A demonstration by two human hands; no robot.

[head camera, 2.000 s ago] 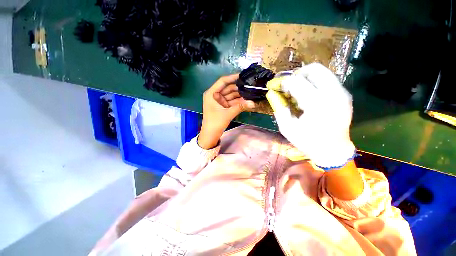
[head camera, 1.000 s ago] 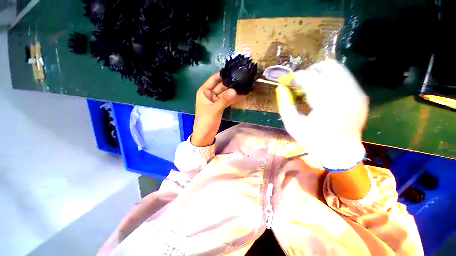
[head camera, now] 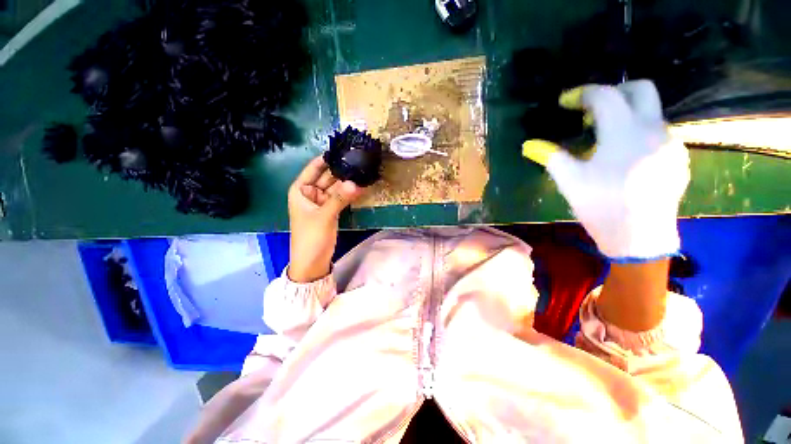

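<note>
My bare left hand [head camera: 319,208] holds a black rounded spiky shell [head camera: 357,158] by its lower edge, above the left part of the cardboard pad [head camera: 416,192]. The shell's smooth shiny middle faces up. A small whitish oval dish [head camera: 409,145] sits on the pad, with a thin pale stick [head camera: 438,153] lying at its right side. My right hand [head camera: 617,165], in a white glove with yellow fingertips and a blue cuff edge, is to the right of the pad with its fingers apart. I see nothing in it. Dark pieces lie behind its fingers.
A large heap of black spiky parts [head camera: 199,95] lies on the green bench at the left. More black pieces [head camera: 555,65] lie at the right. Blue bins [head camera: 195,347] stand below the bench edge at left. A red seat [head camera: 568,282] shows below the bench edge.
My right hand has let go of the thin stick, which now lies at the dish, and has moved right with fingers spread. My left hand still holds the shell. The view has shifted right.
</note>
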